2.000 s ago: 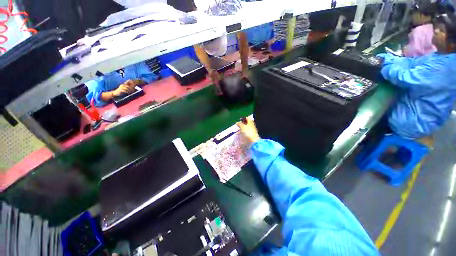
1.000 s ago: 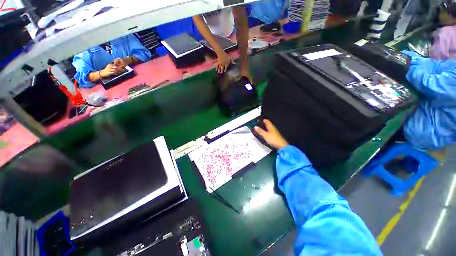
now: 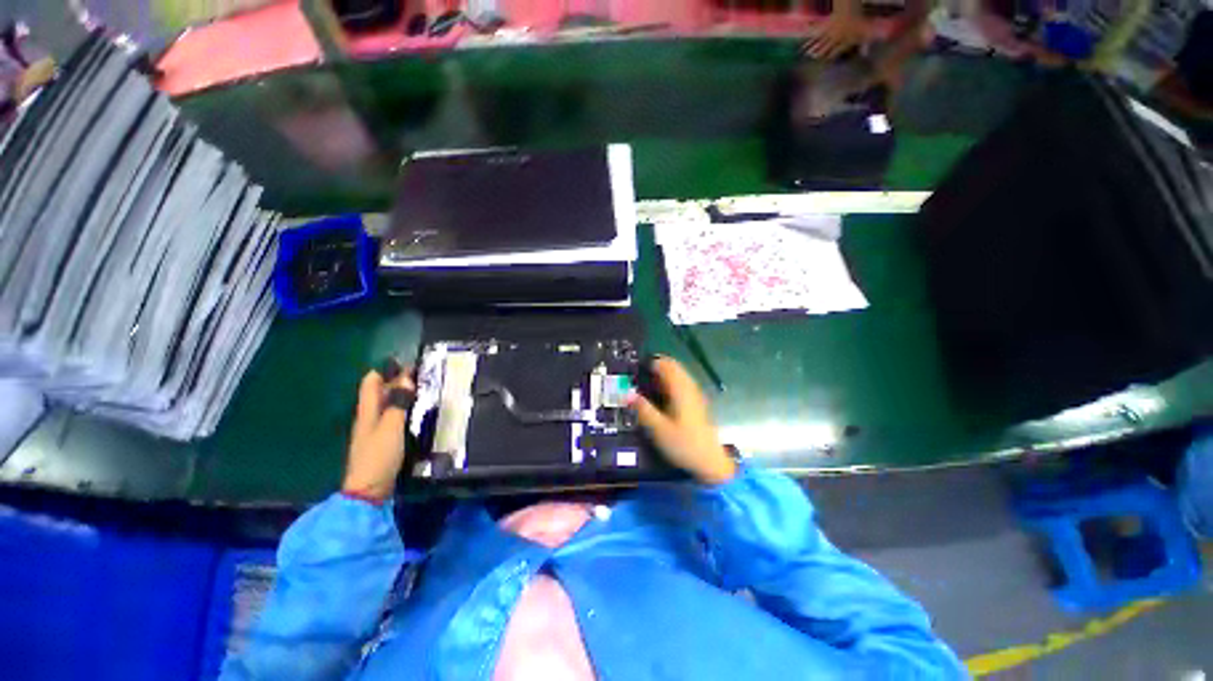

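An open device housing (image 3: 539,406) lies flat at the bench's front edge, with a silver strip at its left, a ribbon cable in the middle and a board with a green patch at its right. My left hand (image 3: 383,419) is on its left edge, thumb near the top corner. My right hand (image 3: 681,415) is on its right edge, fingers over the board side. Both hands appear to grip the housing; fingertips underneath are hidden. Behind it is a stack of dark panels (image 3: 512,206) with white sheets.
A blue bin (image 3: 323,266) of black parts and a leaning interleaved stack (image 3: 120,253) stand left. A white sheet with red dots (image 3: 758,270), a thin dark tool (image 3: 697,354) and a tall black stack (image 3: 1064,253) are right. A person's hands show across the bench.
The view has swung left and down. My right hand has come back from beside the red-dotted sheet to the housing. My left hand has come into view at the housing's left edge.
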